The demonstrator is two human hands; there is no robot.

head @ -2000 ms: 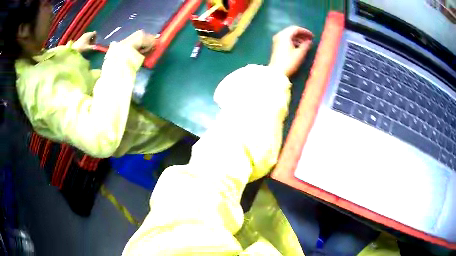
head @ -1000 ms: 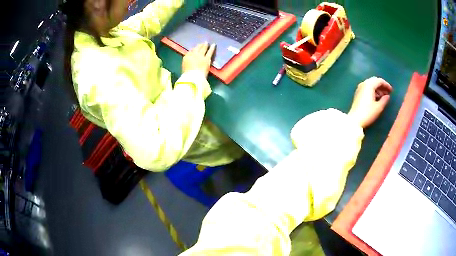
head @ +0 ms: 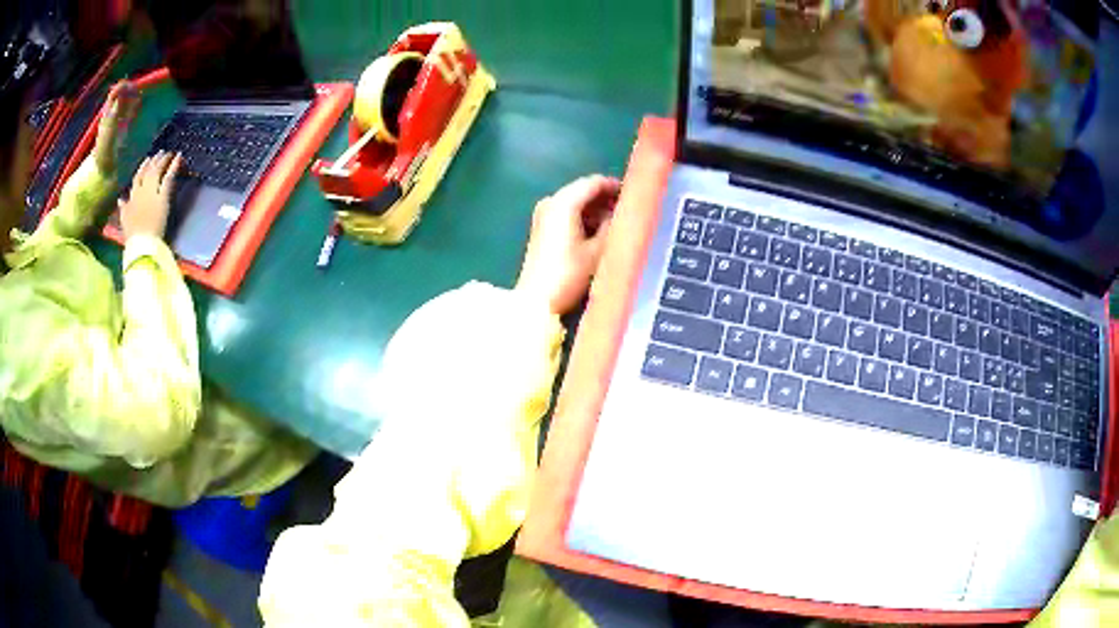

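Note:
An open laptop (head: 785, 478) lies on an orange-red foam tray (head: 589, 356) in front of me. Its screen (head: 859, 111) shows a colourful picture with an orange furry figure. A small white label (head: 1085, 505) is at the right of its palm rest. My left hand (head: 571, 239) is beside the tray's left edge, fingers loosely curled, with no object visible in it. Whether its fingertips touch the tray is unclear. My right hand is out of the picture; only part of a yellow sleeve (head: 1086, 589) shows at the lower right.
A red and yellow tape dispenser (head: 411, 135) stands on the green bench (head: 295, 294), with a small marker-like stick (head: 328, 244) beside it. At left, a person in a yellow smock (head: 111, 356) has one hand over another laptop (head: 227, 153). A blue stool (head: 227, 530) is below.
The view has swung left and then back right, so more of my laptop shows. My left hand stays loosely curled beside the tray. The other person has raised one hand beside their laptop.

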